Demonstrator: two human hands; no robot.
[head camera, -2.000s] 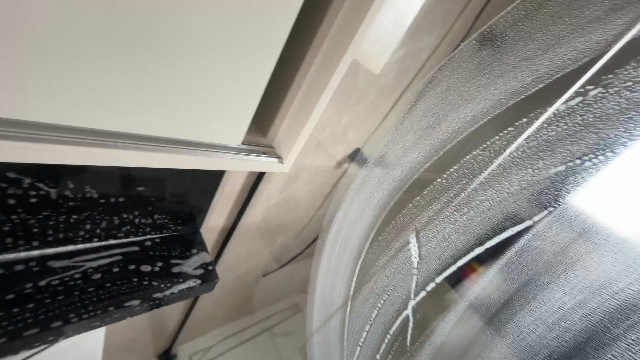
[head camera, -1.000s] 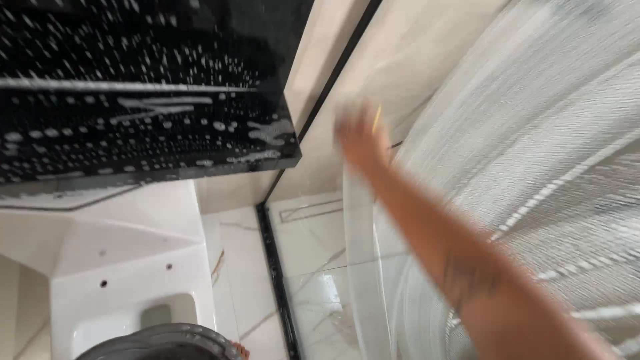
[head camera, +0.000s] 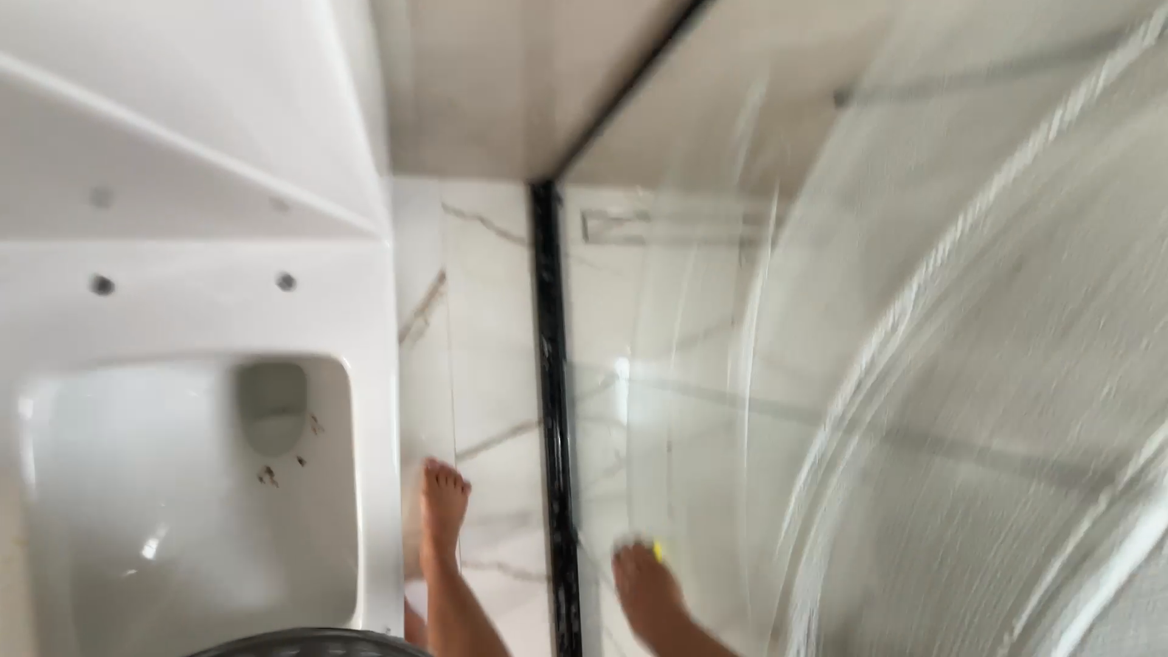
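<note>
My right hand (head camera: 648, 584) is low in the view, against the soapy glass panel (head camera: 985, 365), just right of its black bottom frame strip (head camera: 551, 365). A small yellow thing (head camera: 659, 550) shows at the edge of its fingers; the hand seems closed on it, though blur hides the grip. White curved streaks of suds cover the right part of the glass. My left hand is not in view.
A white ceramic toilet bowl (head camera: 376, 456) with brown bits inside stands at the left. A bare foot (head camera: 445, 506) is on the marble-look floor (head camera: 493, 365) between bowl and frame. A dark curved rim (head camera: 310, 641) pokes in at the bottom. Beyond the glass lies a floor drain (head camera: 616, 226).
The view has swung down, and the black soapy panel has left it. My right hand, absent in the oldest frame and higher up a second ago, is now low against the glass.
</note>
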